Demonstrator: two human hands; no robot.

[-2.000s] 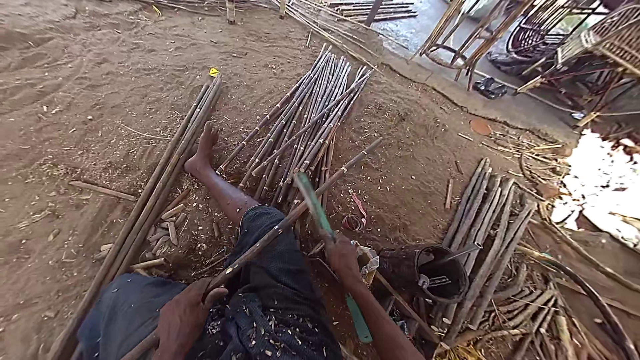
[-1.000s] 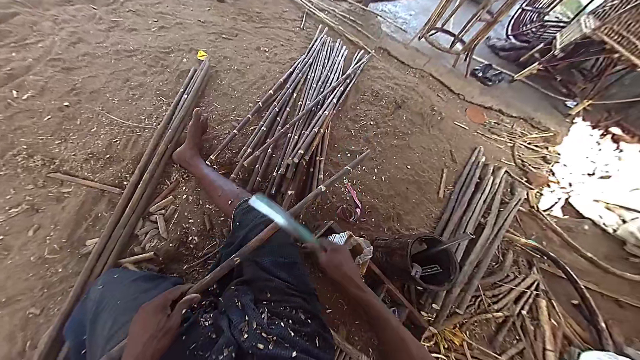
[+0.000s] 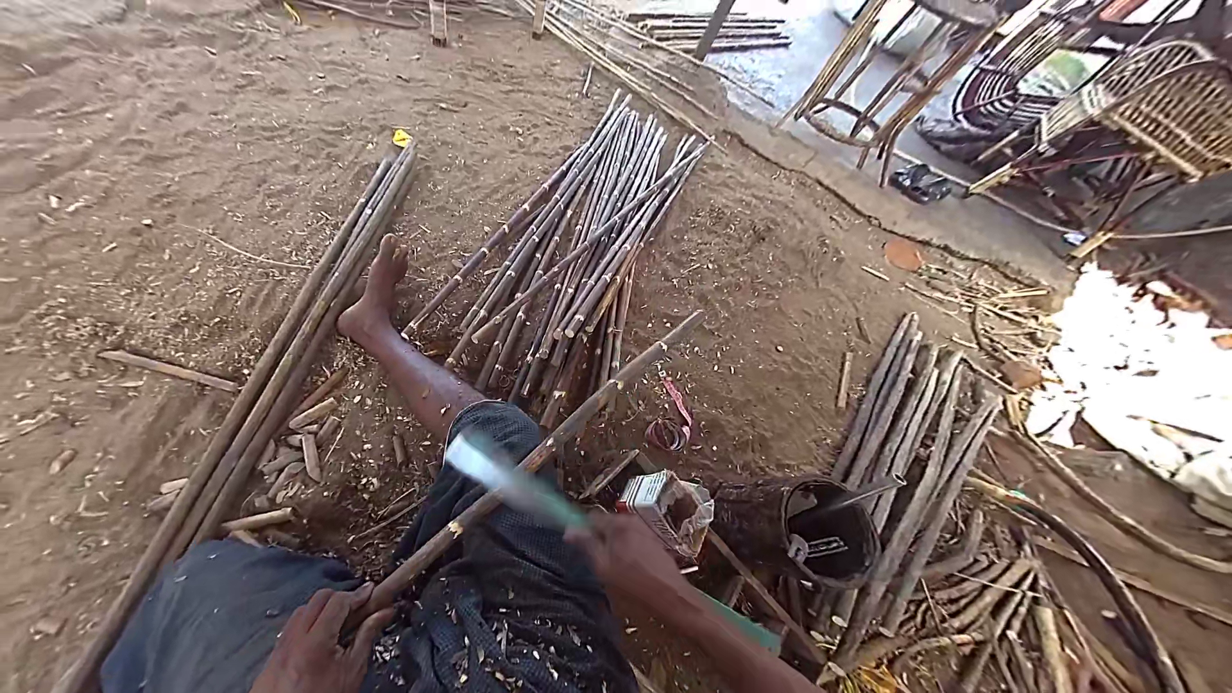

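Note:
My left hand [image 3: 325, 635] grips the lower end of a cane pole [image 3: 587, 412], which slants up to the right across my lap. My right hand [image 3: 621, 549] is closed around a long green tool with a pale, motion-blurred blade-like end [image 3: 500, 476]; that end overlaps the pole in view, and whether they touch cannot be told. More of the green tool shows below my right forearm. Pale nicks mark the pole at its joints. Wood chips lie on my dark shorts [image 3: 520, 616].
Ahead lies a bundle of cut canes [image 3: 587, 241]. Long poles [image 3: 289, 385] rest at my left. A box [image 3: 664, 505], a dark container [image 3: 833, 534] and short sticks [image 3: 905, 443] stand or lie at the right. Wicker furniture [image 3: 1155, 106] is at the upper right.
The green tool, upright beside the pole two seconds ago, now slants to the upper left over it. My left hand still holds the pole.

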